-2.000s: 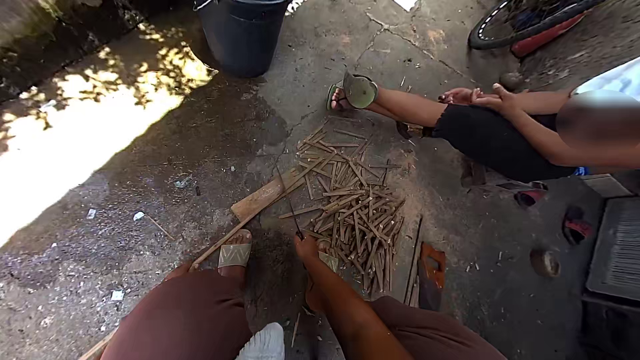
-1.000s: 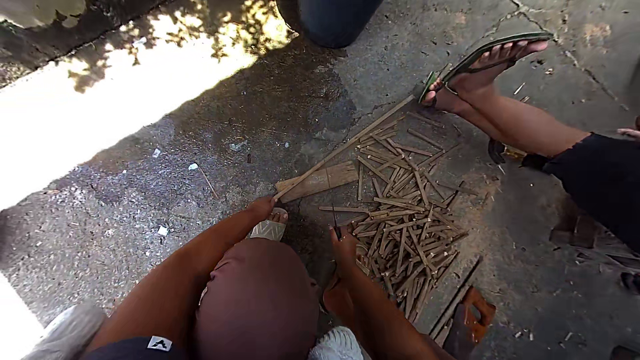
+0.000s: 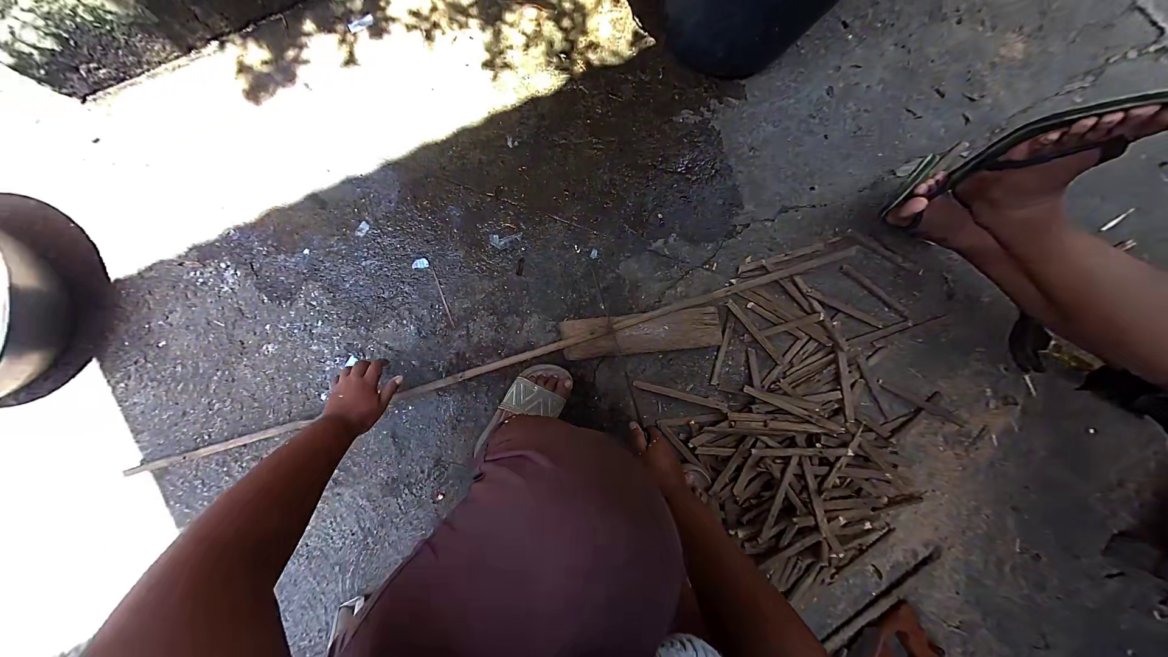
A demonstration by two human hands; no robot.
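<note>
A long thin wooden stick (image 3: 493, 365) lies diagonally across a flat wooden board (image 3: 675, 332) on the concrete. My left hand (image 3: 359, 398) is over the stick's left part, palm down, with thumb and fingers spread; whether it presses on the wood cannot be seen. Beside my knee, my right hand (image 3: 653, 449) is closed on the handle end of a long thin blade (image 3: 631, 397), seen edge-on, which reaches up across the board and stick. My knee hides part of that hand. A heap of short cut sticks (image 3: 803, 438) lies right of the board.
Another person's sandalled feet (image 3: 1022, 182) are at the upper right, near the heap. A handsaw's orange handle (image 3: 899, 630) shows at the bottom right. One dark bucket (image 3: 730, 32) stands at the top, a round dark container (image 3: 46, 301) at the left edge. My sandalled foot (image 3: 538, 392) is below the board.
My left hand has moved left along the stick, away from the board, and its fingers have spread. My right hand still holds the blade. The view has shifted left.
</note>
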